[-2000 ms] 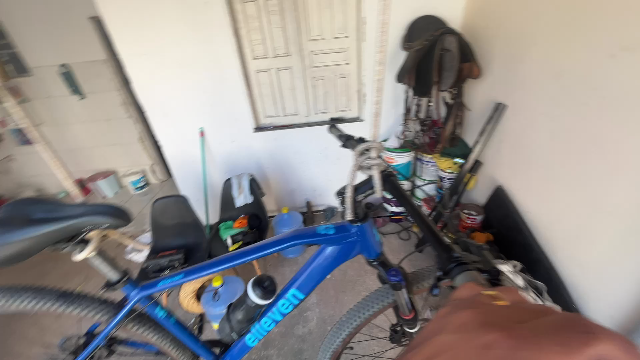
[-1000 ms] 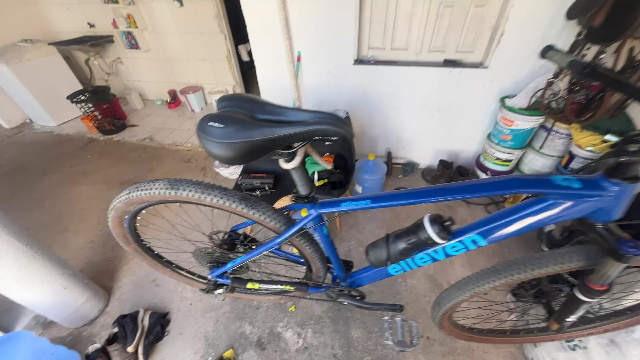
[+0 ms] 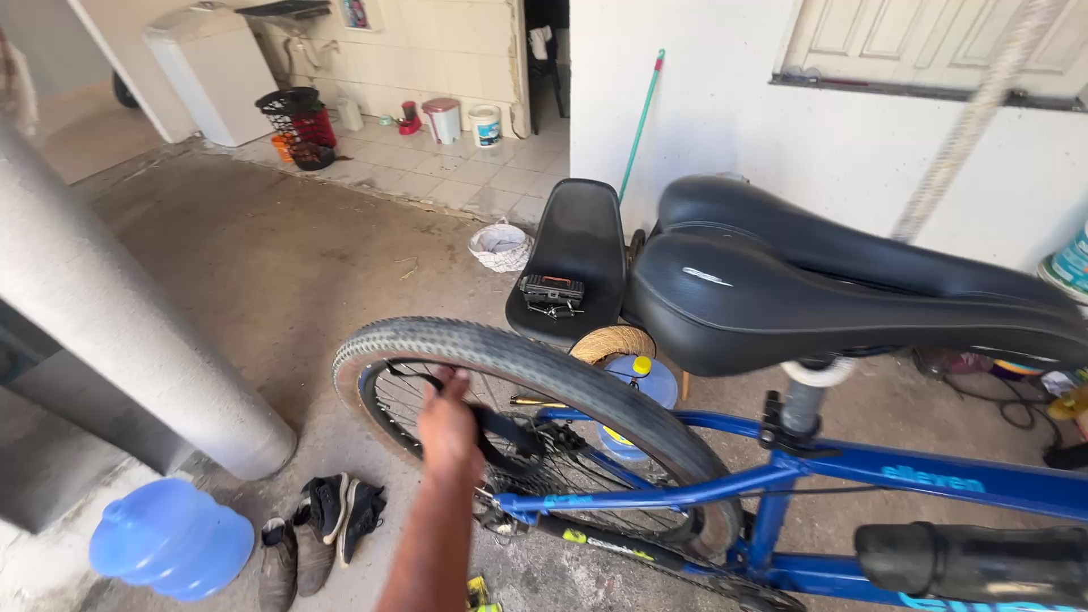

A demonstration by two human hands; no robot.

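Note:
My left hand [image 3: 449, 429] reaches up from the bottom to the rear wheel [image 3: 408, 340] of a blue mountain bike. Its fingers close on a blurred, dark, strap-like thing [image 3: 508, 438], which lies across the spokes near the rear cassette. What exactly it is, I cannot tell. The blue frame [image 3: 850, 467] runs to the right, below the black saddle [image 3: 765, 280]. A dark bottle [image 3: 960, 552] sits against the frame at lower right. My right hand is out of view.
A black chair [image 3: 582, 221] holding a small black case [image 3: 551, 291] stands behind the wheel. At left are a thick round column [image 3: 144, 306], a blue water jug [image 3: 170, 535] and shoes [image 3: 314, 527]. A white basket [image 3: 500, 246] and a rope [image 3: 977, 110] are beyond.
The view has swung from the front of the bike toward its rear wheel. My left hand has come into view at that wheel, while the hand seen at lower right two seconds ago is gone.

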